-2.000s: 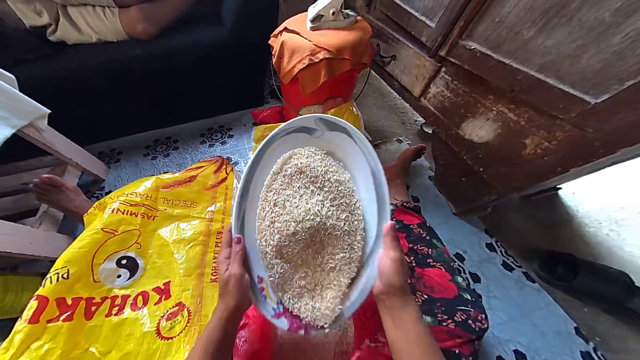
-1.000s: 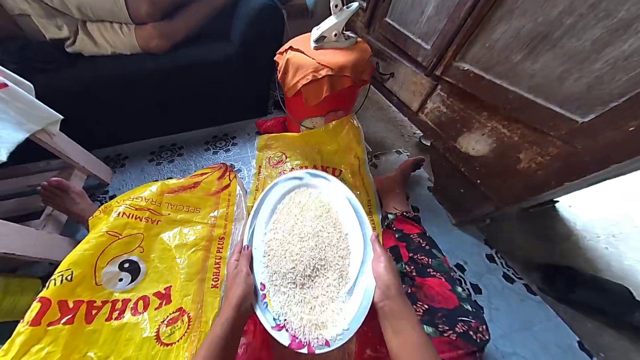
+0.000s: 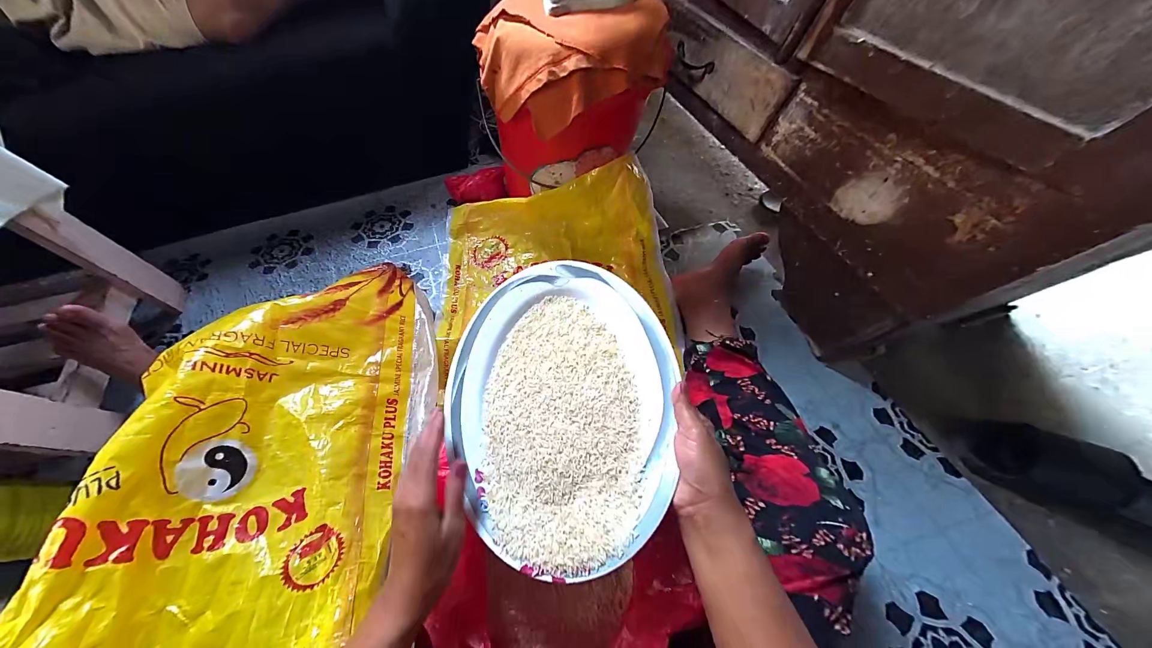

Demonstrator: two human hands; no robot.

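An oval white plate (image 3: 457, 405) with a floral rim, heaped with uncooked rice grains (image 3: 562, 432), is held up at the middle of the head view. My left hand (image 3: 432, 504) grips its left edge; my right hand (image 3: 702, 454) grips the right edge, fingers partly hidden beneath. Below the plate lies red plastic (image 3: 661, 594), with what looks like more grain partly hidden there. Yellow printed rice sacks lie around it: one sack (image 3: 351, 450) at the left, another sack (image 3: 558, 225) beyond the plate.
A red bucket (image 3: 576, 121) topped with an orange cloth (image 3: 576, 54) stands at the far end. A wooden cabinet (image 3: 900, 180) is at the right, a pale wooden chair (image 3: 99, 261) at the left. Legs in floral fabric (image 3: 783, 477) and bare feet flank the sacks. Another person's knee shows top left.
The plate has tilted and shifted between the frames, with both hands staying on its edges. The rice heap has changed shape; the hollow in its middle two seconds ago no longer shows there.
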